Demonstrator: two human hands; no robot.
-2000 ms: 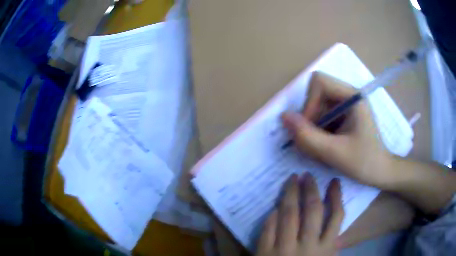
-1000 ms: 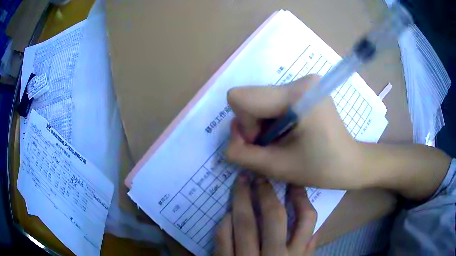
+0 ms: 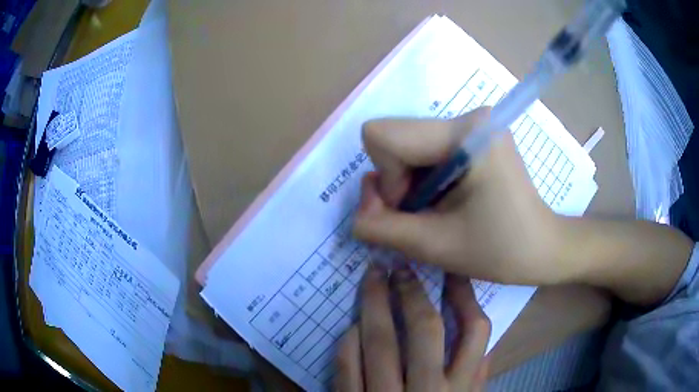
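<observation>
A thick white form pad [image 3: 291, 222] with a pink edge and a printed grid lies slanted on a brown cardboard sheet [image 3: 253, 84]. My right hand [image 3: 475, 207], bare, holds a clear-barrelled gel pen [image 3: 521, 96] by its dark grip, low over the grid. The pen's tip is hidden behind my fingers. Small handwritten marks show in the grid cells. My left hand [image 3: 414, 329], bare, lies flat with its fingers on the lower part of the pad, just below the right hand. Its wrist is cut off by the bottom edge.
At left on the yellow tabletop [image 3: 46, 348], a loose printed sheet [image 3: 100, 283] overlaps a dense table sheet [image 3: 96, 92]. A black part [image 3: 46, 149] with a white label [image 3: 63, 130] lies on them. Ridged white sheets [image 3: 651, 122] show at right, beside the cardboard.
Since two seconds ago, the view has shifted closer over the pad, and my right hand and pen are lower over the grid's left part. Since one second ago, little has changed.
</observation>
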